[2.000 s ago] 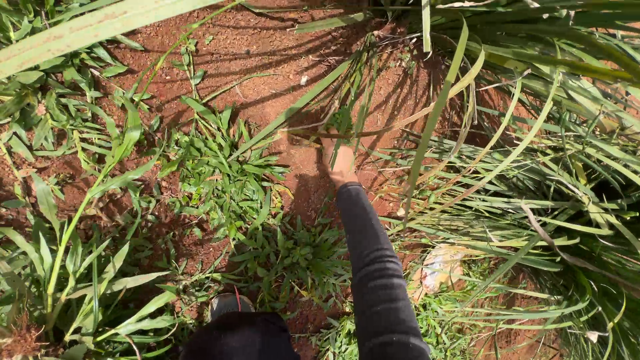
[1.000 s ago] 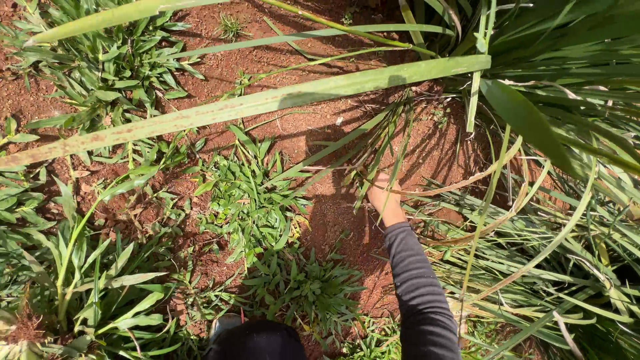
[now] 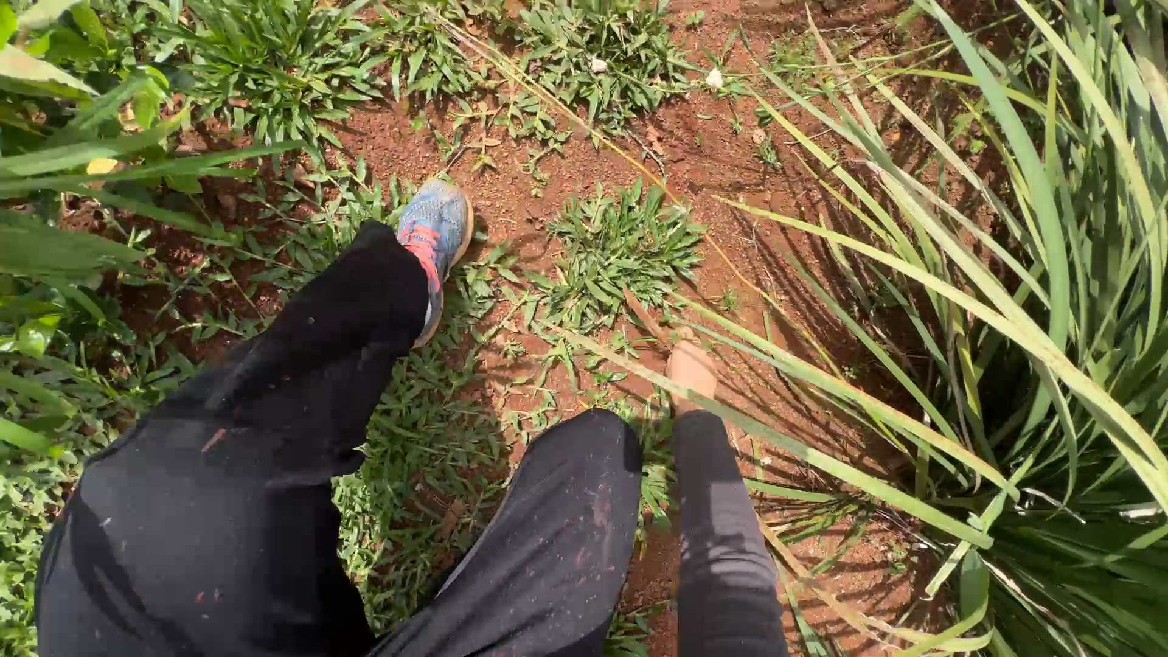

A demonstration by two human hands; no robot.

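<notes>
My right hand [image 3: 692,367] reaches down to the reddish soil [image 3: 584,388] at the middle right, its back toward me and its fingers mostly hidden. A thin brown strip, perhaps a blade or dry leaf [image 3: 644,315], sticks out just beyond the fingers; whether the hand holds it I cannot tell. A low leafy weed clump [image 3: 625,251] grows just above and left of the hand. Long grass leaves [image 3: 849,388] cross over the wrist. The dark sleeve [image 3: 721,538] runs down to the bottom edge. My left hand is out of view.
A large tuft of long strap-like leaves [image 3: 1077,365] fills the right side. My blue and grey shoe with pink laces [image 3: 433,228] stands among low weeds. My dark trouser legs [image 3: 547,547] take up the lower left. More weeds [image 3: 274,64] grow at the upper left.
The view has shifted, and my legs and shoe now show much more. The grass blades that were at my right hand are no longer seen there.
</notes>
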